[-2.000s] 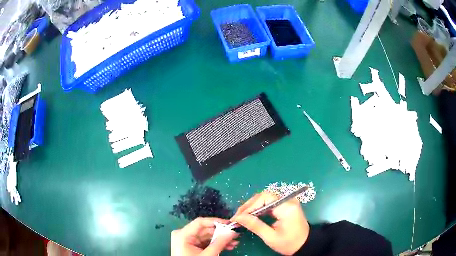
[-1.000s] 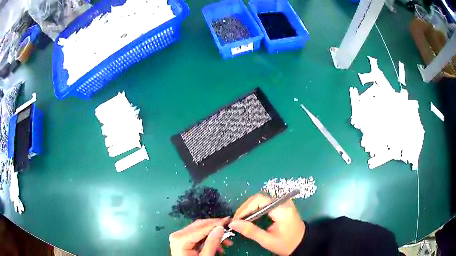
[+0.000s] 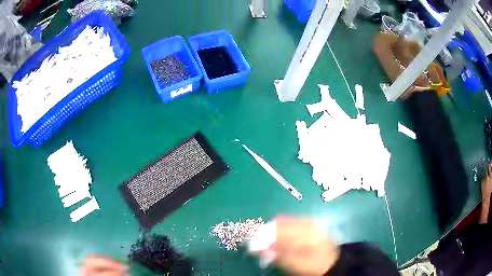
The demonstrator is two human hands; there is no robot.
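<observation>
My right hand (image 3: pixel 305 245) is blurred at the lower middle, beside the pale heap of small silvery parts (image 3: pixel 234 233). A blurred white strip (image 3: pixel 264 239) shows at its fingertips. The tweezers from the earlier frames cannot be made out. My left hand (image 3: pixel 105 266) is blurred and cut off by the bottom edge; its fingers and anything in it are hidden. It is left of the heap of small black parts (image 3: pixel 154 250). The black tray (image 3: pixel 186 198) with rows of tiny parts lies beyond the heaps.
Spare tweezers (image 3: pixel 272 171) lie between tray and large white-strip pile (image 3: pixel 345 153). A small strip stack (image 3: pixel 71 175) is left. Behind are a blue basket (image 3: pixel 81 102), two blue bins (image 3: pixel 186 90) (image 3: pixel 226 82) and metal posts (image 3: pixel 305 54). Another person's hand (image 3: pixel 487 188) is at the right edge.
The camera view has turned right. My hands have moved apart: the right one is off to the right with a white strip, the left one to the left and down.
</observation>
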